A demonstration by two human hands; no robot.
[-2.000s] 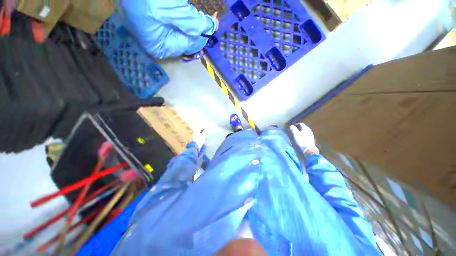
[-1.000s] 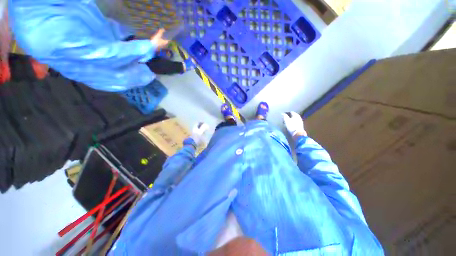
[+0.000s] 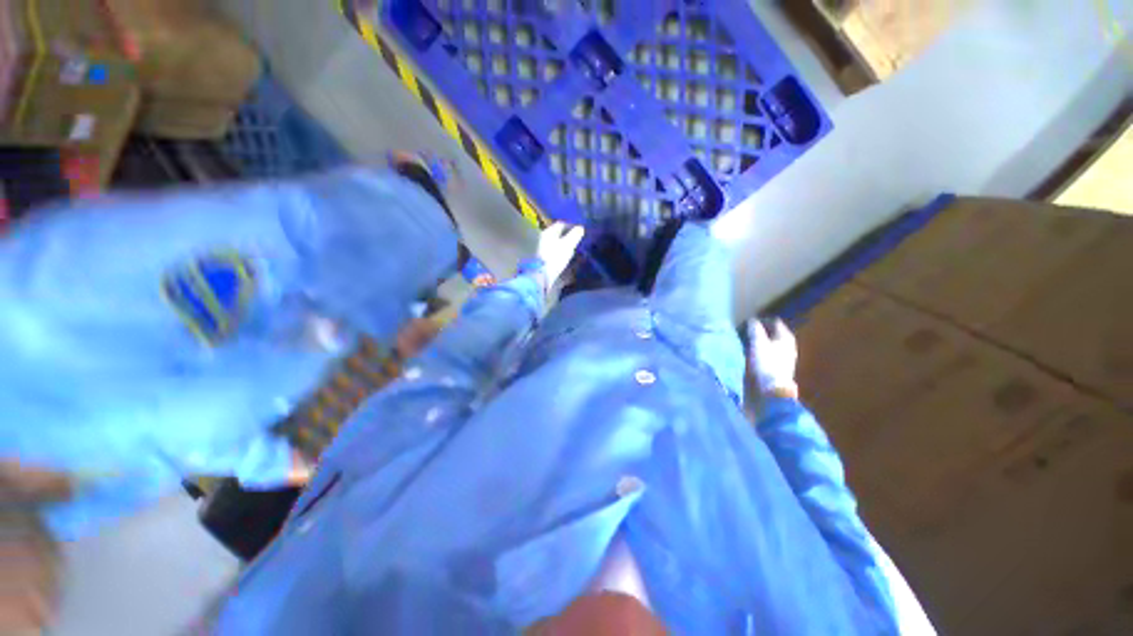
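My left hand [image 3: 560, 246], in a white glove, is in front of me at the near edge of the blue plastic pallet [image 3: 646, 75]; its fingers are apart and it holds nothing. My right hand [image 3: 773, 357], also white-gloved, hangs beside the large brown cartons [image 3: 994, 360] on the right, fingers apart and empty. The blue pallet has a grid deck and lies on the floor ahead. Whether my left hand touches it I cannot tell.
A person in a blue smock [image 3: 311, 249] is close at my left, holding a blurred tray [image 3: 354, 395] of small parts. Yellow-black tape [image 3: 466, 139] runs along the pallet. Brown cartons [image 3: 75, 106] are at the far left. Another blue pallet [image 3: 276, 131] is beside them.
The other person has come close on my left with the tray, covering the black items and red bars there. My left hand has moved forward towards the blue pallet. My right hand stays by the cartons.
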